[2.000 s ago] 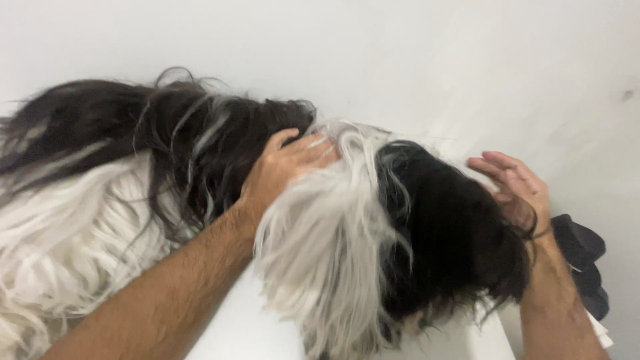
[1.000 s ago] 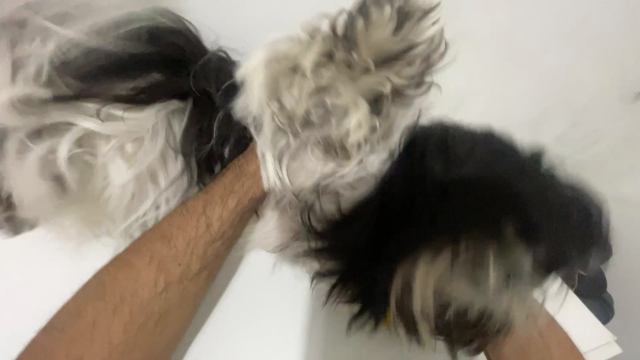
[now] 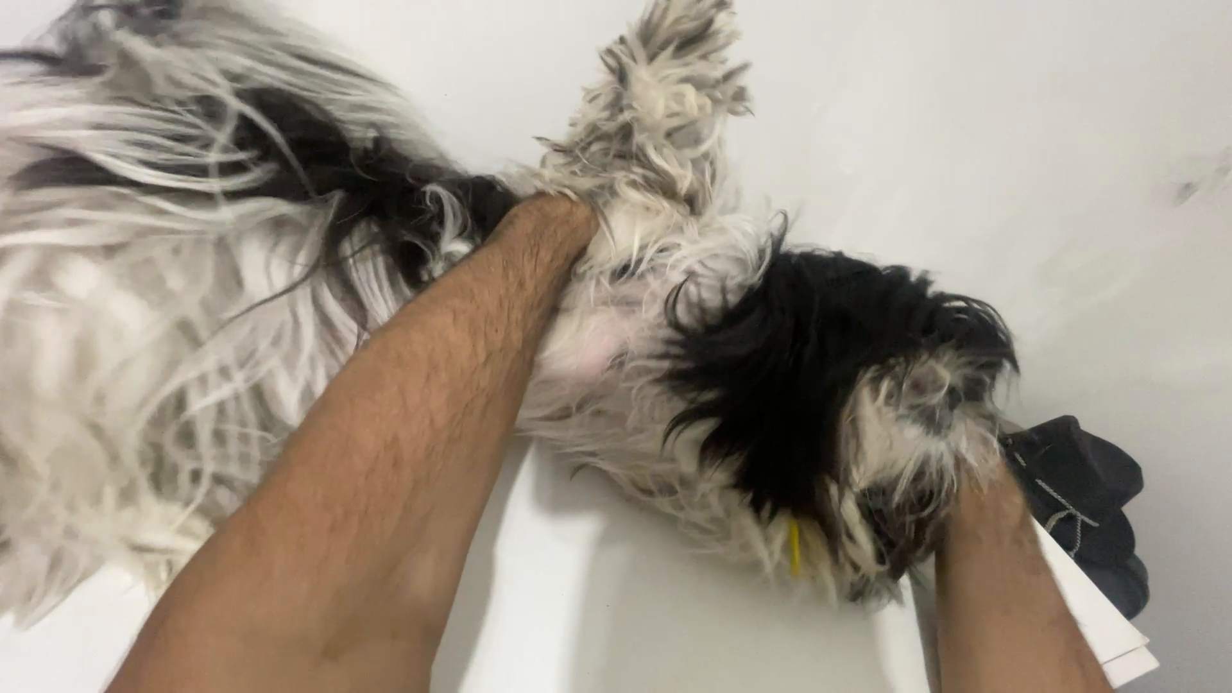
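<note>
A long-haired black and white dog (image 3: pixel 616 366) stretches across the view, its body at the left and its black-furred head (image 3: pixel 828 366) at the right. One furry leg (image 3: pixel 664 115) points up beside the wall. My left forearm crosses the dog's body, and my left hand is hidden in or behind the fur at the base of that leg. My right forearm comes up from the lower right to the dog's muzzle, where fur covers my right hand. A thin yellow strip (image 3: pixel 795 547) shows in the fur below the head.
A white surface with raised edges (image 3: pixel 520 568) lies beneath the dog. Behind it is a pale wall (image 3: pixel 962 125) with a dark mark. Dark fabric (image 3: pixel 1088 500) with a thin chain or cord and white flat boards or sheets (image 3: pixel 1107 616) are at the right, beside my right forearm.
Two seconds ago both my hands showed, the left on the dog's neck area and the right beside its head; now fur hides them. The dog has turned, and a leg now points up.
</note>
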